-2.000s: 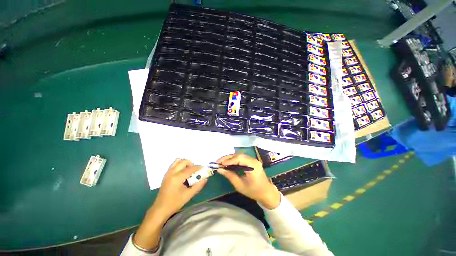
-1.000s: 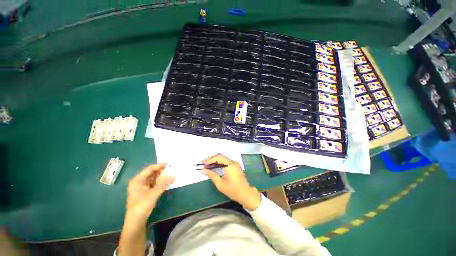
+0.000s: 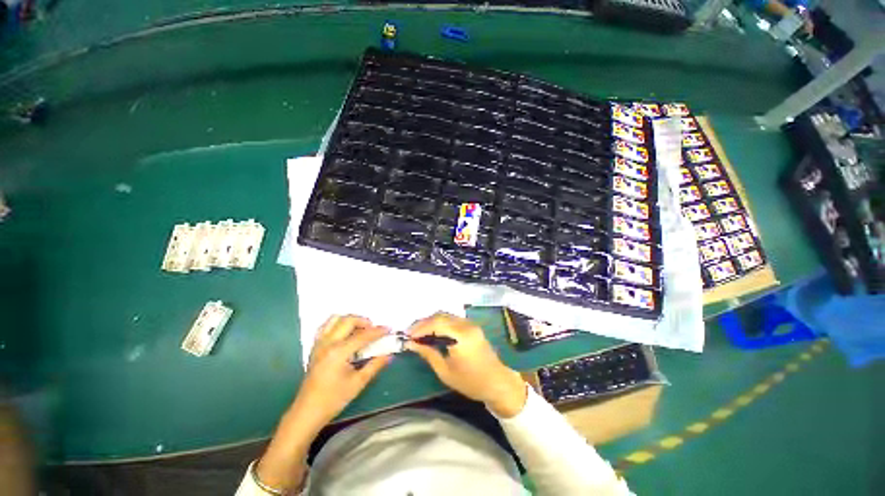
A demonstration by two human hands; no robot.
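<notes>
My left hand [image 3: 340, 356] holds a small white housing [image 3: 380, 349] above the white work paper [image 3: 340, 291]. My right hand [image 3: 461, 354] holds dark tweezers [image 3: 432, 341], whose tips meet the right end of the housing. The fingers hide part of the housing, and any small part at the tips is too small to tell. Several plain cream housings [image 3: 213, 246] stand in a row at the left, with one loose housing [image 3: 207, 327] nearer me. The black blister tray [image 3: 427, 155] holds one colour-marked module [image 3: 467, 225] in its lower middle and a column of them at its right edge.
A filled tray [image 3: 713, 208] lies on cardboard under the main tray's right side, with a pale liner sheet [image 3: 686, 281] between. An open carton [image 3: 602, 407] with black contents is at the bench edge. A blue bin [image 3: 767, 327] is lower right. Small blue items [image 3: 389, 35] are at the back.
One second ago my hands were apart and the left showed no clear housing. Now they are together, with the left holding a housing and the tweezers at it. The view has shifted slightly.
</notes>
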